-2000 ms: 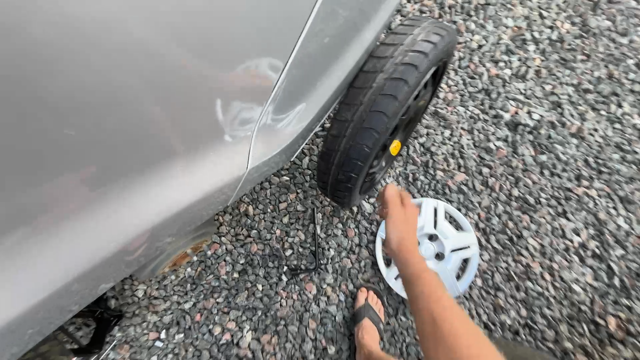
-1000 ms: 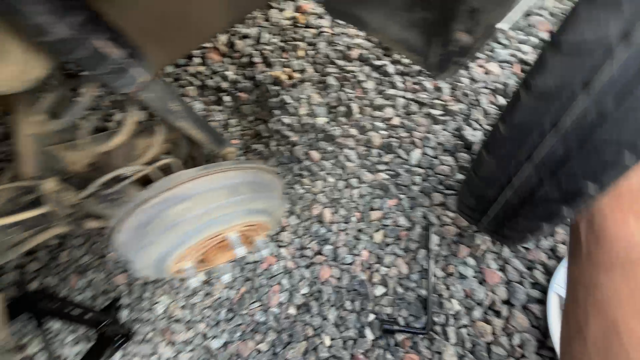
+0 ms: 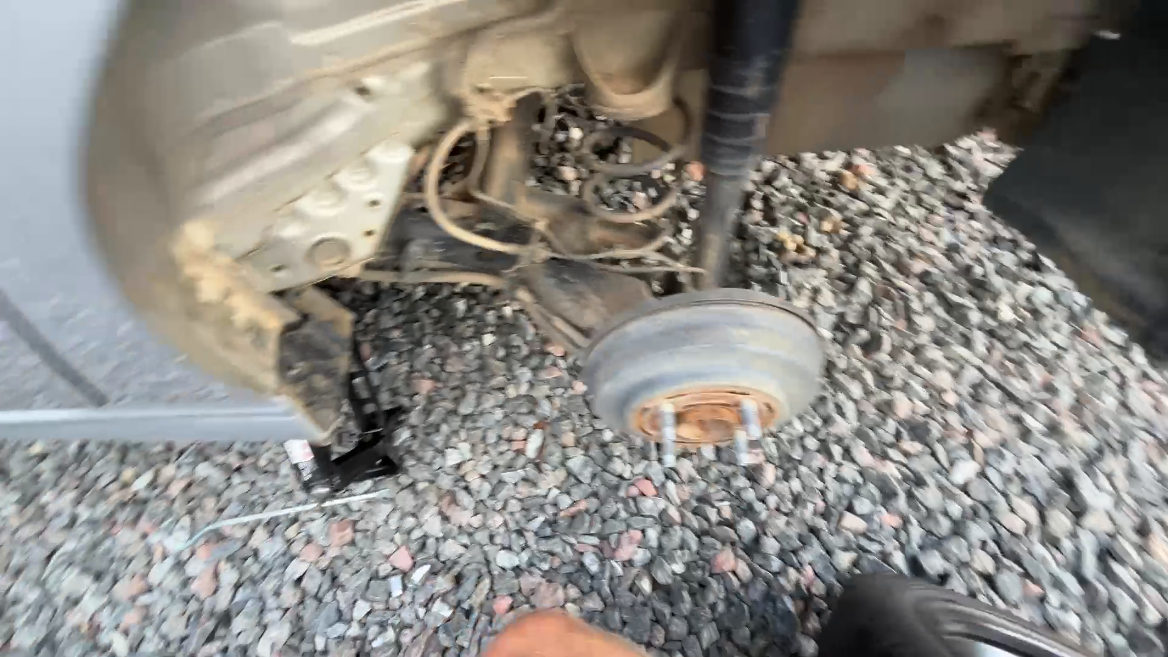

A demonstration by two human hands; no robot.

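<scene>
Neither of my hands can be made out. A rusty-centred brake drum (image 3: 703,356) with wheel studs (image 3: 669,433) facing me sits bare in the wheel well. Beside the sill at the left, a black car jack (image 3: 365,461) stands on the gravel, partly hidden by the body. A thin metal rod (image 3: 292,512) lies just in front of it. At the bottom right corner is part of a blurred black tyre (image 3: 876,616). A patch of bare skin (image 3: 557,636), perhaps a knee, shows at the bottom edge.
The dirty wheel-arch liner (image 3: 228,182) and grey sill (image 3: 146,422) fill the upper left. A shock absorber (image 3: 735,109) rises behind the drum, with looped cables (image 3: 447,201) to its left. Dark bodywork (image 3: 1086,182) borders the right. Grey gravel (image 3: 547,529) covers the ground.
The view has swung down and left into the wheel well. My hand, seen beside the wheel two seconds ago, is out of sight. The tyre now shows at the bottom right.
</scene>
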